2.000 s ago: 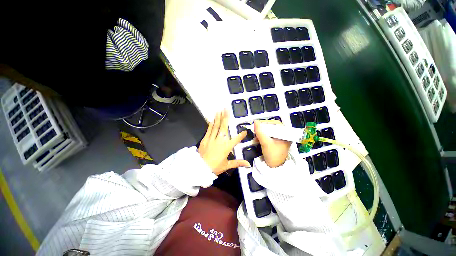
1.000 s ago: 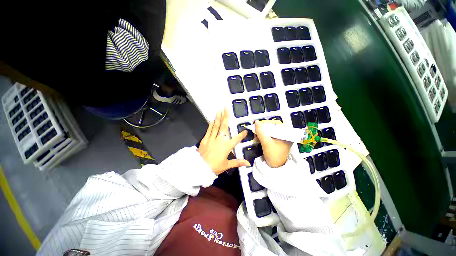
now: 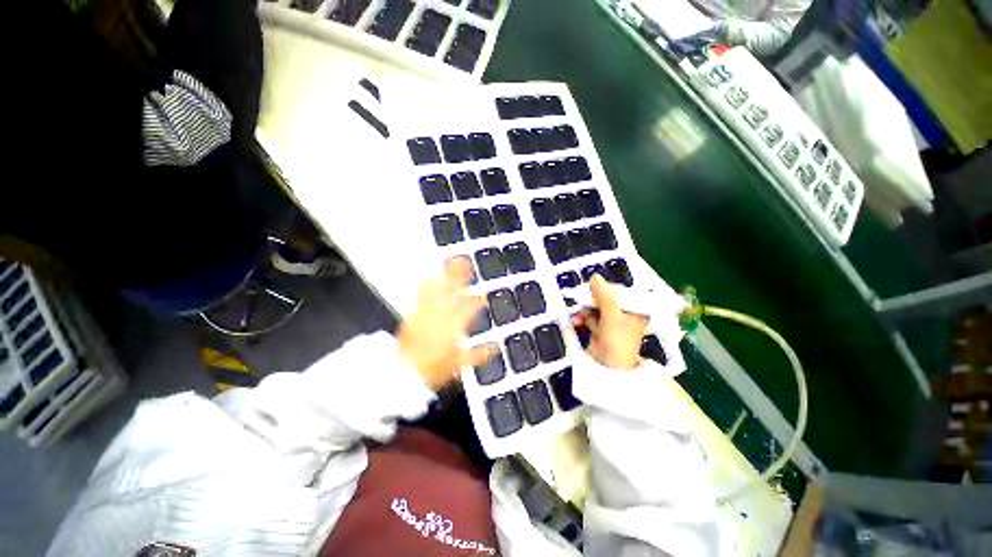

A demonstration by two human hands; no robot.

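Observation:
The white blister tray holds two columns of black housings in groups of three. My right hand grips the white dispensing pen over the lower part of the right column. The pen's tip side points left; whether it touches a housing cannot be told. A green fitting and a pale yellow hose run from its rear. My left hand rests, slightly blurred, on the tray's left edge with fingers spread and nothing visible in it.
Two black strips lie on the bench beyond the tray. A neighbouring tray is at the top. A green conveyor runs at right, with another tray across it. Stacked trays and a seated person are at left.
The view has shifted, so the tray appears further left. My right hand and the pen have moved from the left column to the right column. My left hand still lies at the tray's left edge.

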